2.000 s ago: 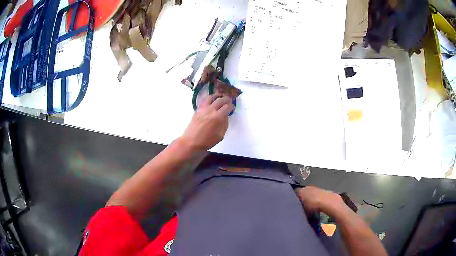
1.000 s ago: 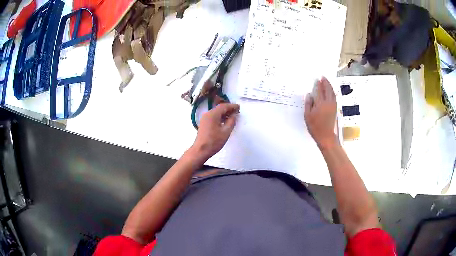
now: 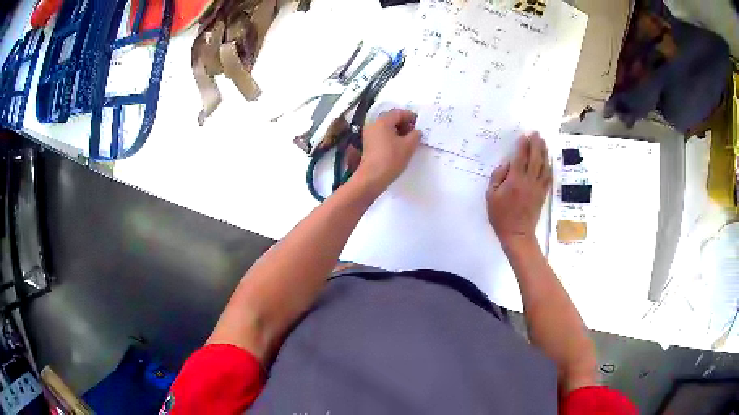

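A white printed work order (image 3: 478, 77) lies on the white table in front of me, with another sheet edge showing under its lower edge. My left hand (image 3: 390, 146) is at the paper's lower left corner with fingers curled; whether it pinches the corner is unclear. My right hand (image 3: 521, 188) rests flat on the paper's lower right part, fingers apart. Green-handled scissors (image 3: 322, 174) lie just left of my left hand, beside a long silver-white tool (image 3: 344, 101). Brown scraps lie at the scissors' handles, partly hidden.
A swatch card (image 3: 604, 211) lies to the right of the work order. Blue cutting dies (image 3: 104, 121) stand at the far left, with brown strips (image 3: 235, 61) beside them. Dark scraps (image 3: 685, 77) lie at the upper right. The white table's front edge (image 3: 194, 207) runs before me.
My left hand has moved from the scissors' handles to the paper's lower left corner. My right hand has come up from beside my body onto the paper and stays there.
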